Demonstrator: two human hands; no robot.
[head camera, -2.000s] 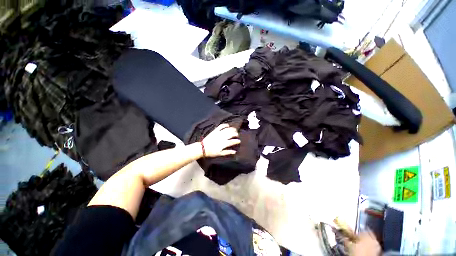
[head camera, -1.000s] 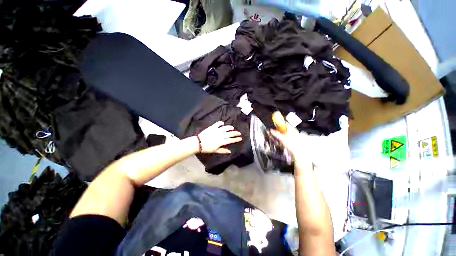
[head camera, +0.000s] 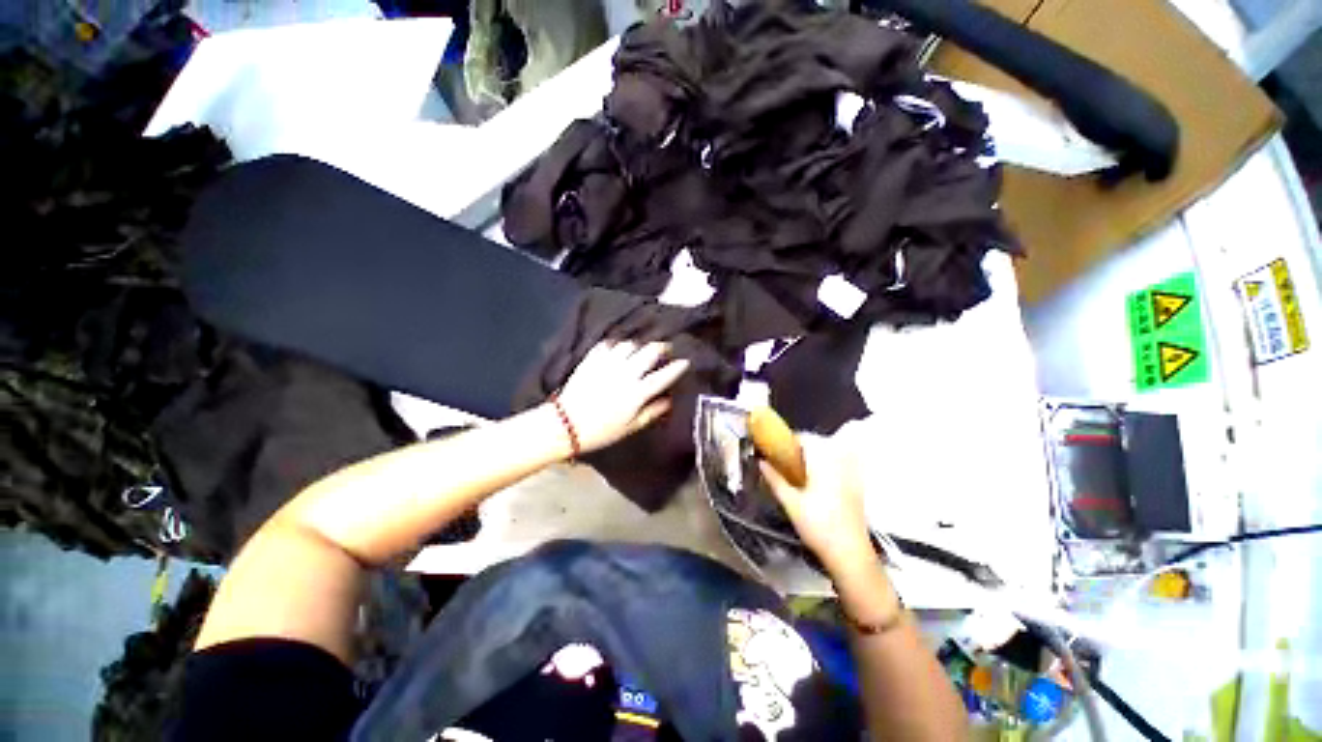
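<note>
A dark garment (head camera: 638, 461) lies over the near end of the long dark padded board (head camera: 377, 276). My left hand (head camera: 616, 399) lies on the garment with its fingers spread and pointing right. My right hand (head camera: 812, 486) grips the wooden handle of the steam iron (head camera: 732, 471), just right of the garment, its sole partly hidden. The iron's tip is near the garment's right edge; I cannot tell if they touch.
A crumpled dark garment heap (head camera: 783, 174) with white tags lies behind and right of the board. Flatter dark cloth (head camera: 276, 435) lies left. An iron rest (head camera: 1116, 471), cardboard (head camera: 1102, 218), warning stickers (head camera: 1167, 334) and a narrow padded arm (head camera: 1044, 73) are at right.
My right hand has brought the iron from the rest area at right to beside the garment, and it now sits slightly lower than one second ago. My left hand stays on the garment.
</note>
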